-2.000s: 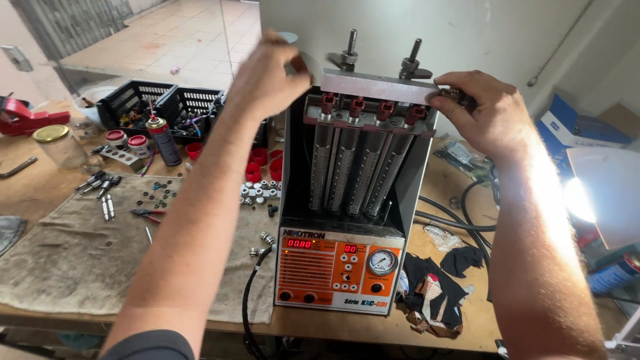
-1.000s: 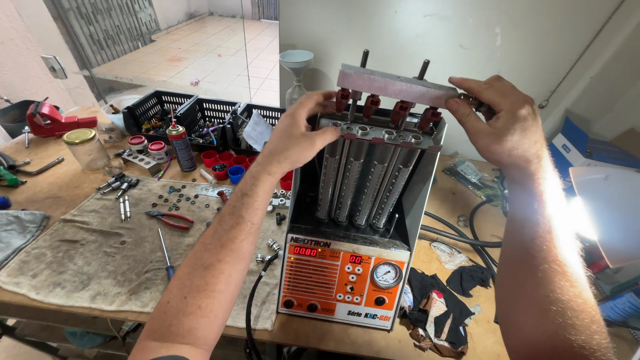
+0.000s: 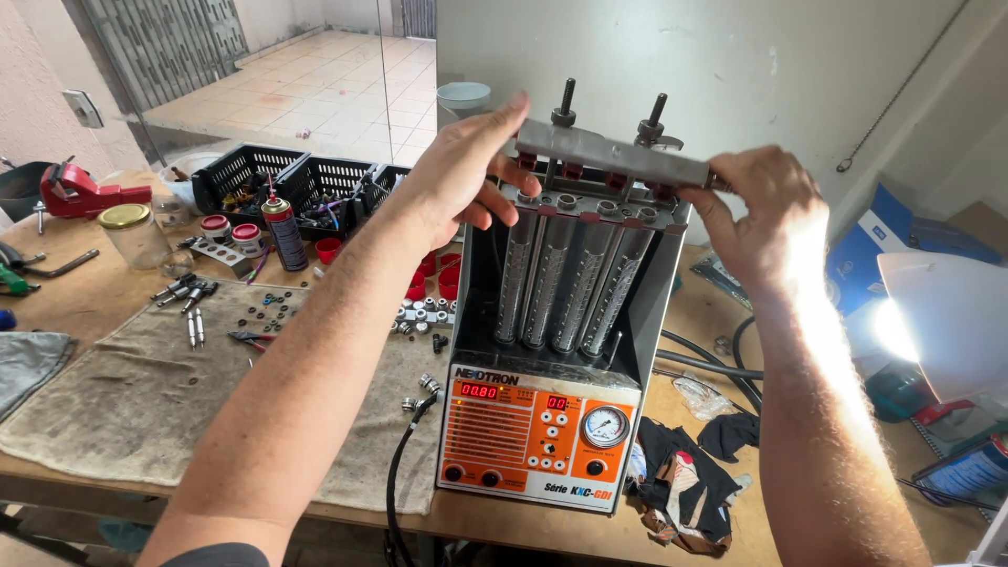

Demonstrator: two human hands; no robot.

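Note:
A fuel injector test bench (image 3: 543,433) with an orange front panel stands on the wooden table, its graduated glass tubes (image 3: 555,276) upright. Above the tubes a metal fuel rail (image 3: 614,151) with red fittings is raised and tilted, its right end lower. Two threaded studs with knurled nuts (image 3: 564,116) rise behind it. My right hand (image 3: 768,205) grips the fitting at the rail's right end. At the left end is my left hand (image 3: 472,173), thumb up and fingers spread beneath the rail; whether it bears the rail is unclear.
On the left lie a cloth (image 3: 102,417) with injectors (image 3: 189,295), small rings and pliers (image 3: 250,339). Behind are black baskets (image 3: 252,169), a spray can (image 3: 285,236) and a glass jar (image 3: 134,236). A lit lamp (image 3: 937,315), black hoses (image 3: 709,362) and rags (image 3: 685,488) are at right.
Two seconds ago my left hand was off the rail's left end; a second ago it was at the tube holder's left end. The rail has risen off the holder, and my left hand is now beside it.

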